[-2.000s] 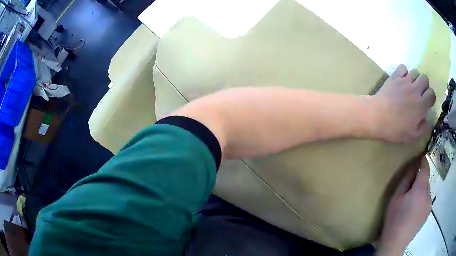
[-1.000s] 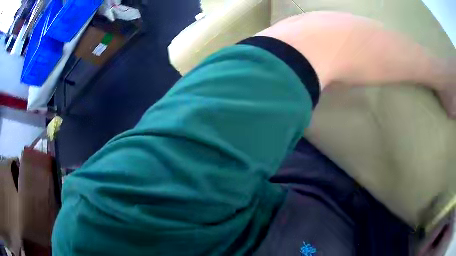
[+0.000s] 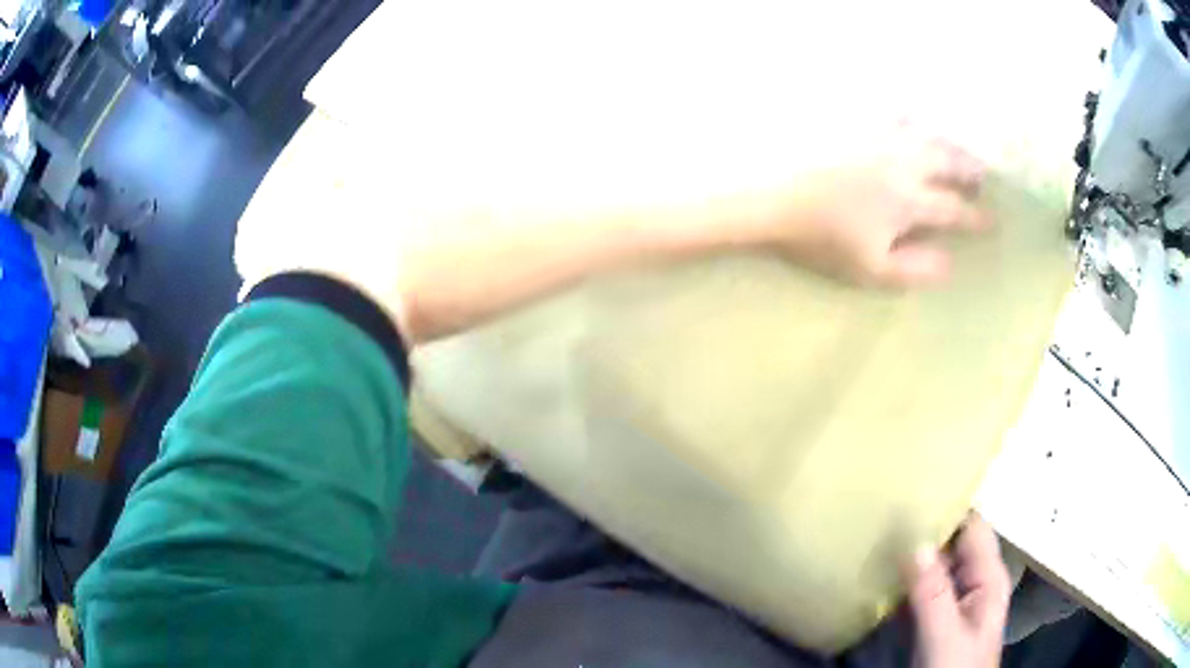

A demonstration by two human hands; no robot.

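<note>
A large beige-yellow cover panel (image 3: 731, 392) lies across the table and hangs over its near edge. Its upper part is washed out by glare. My left hand (image 3: 900, 219) is blurred, over the panel's upper right part, fingers apart and slightly bent. My right hand (image 3: 963, 587) is at the panel's lower right edge, with the edge between thumb and fingers. The panel's right edge reaches close to the presser foot area (image 3: 1107, 215) and the shiny needle plate (image 3: 1118, 300). Whether the panel lies under the foot I cannot tell.
The white sewing machine (image 3: 1155, 111) stands at the upper right. The white tabletop (image 3: 1070, 457) has a dark curved line and small marks. A blue bin (image 3: 20, 326) and a carton (image 3: 85, 428) stand at the left, beside dark floor (image 3: 183, 170).
The view has swung back to the machine. Compared with two seconds ago, the panel's seam line no longer shows, my left hand is further from the needle plate, and my right hand is lower.
</note>
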